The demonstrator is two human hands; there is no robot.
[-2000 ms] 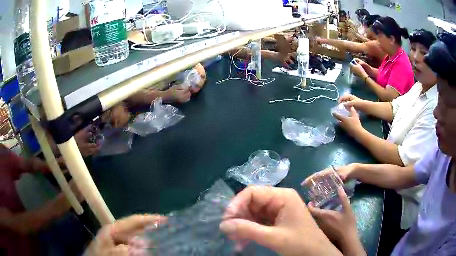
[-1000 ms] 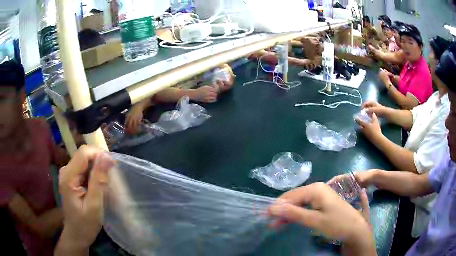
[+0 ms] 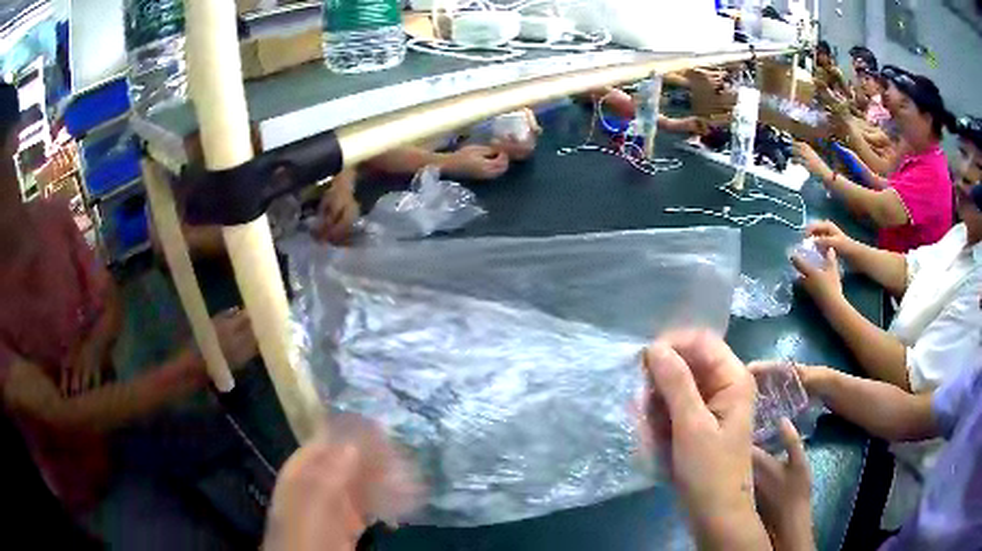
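A clear plastic bag (image 3: 506, 387) is spread open in front of me, wrinkled and cloudy in its middle, with a flatter top edge. My right hand (image 3: 695, 404) pinches its right side between thumb and fingers. My left hand (image 3: 345, 484) is blurred at the bag's lower left corner; whether it grips the film cannot be told. The bag hides much of the dark green table (image 3: 603, 194) behind it.
A cream pipe (image 3: 253, 280) with a black joint (image 3: 264, 183) stands at the left, below a shelf. Another crumpled bag (image 3: 431, 205) lies behind mine, one more (image 3: 759, 298) at the right. Coworkers sit along both sides; one holds a clear cup (image 3: 777, 398) close by my right hand.
The bag has gone from a low, taut sheet to a raised, wrinkled spread. My left hand has moved down and right, my right hand slightly up. The view has shifted, so the pipe sits further right.
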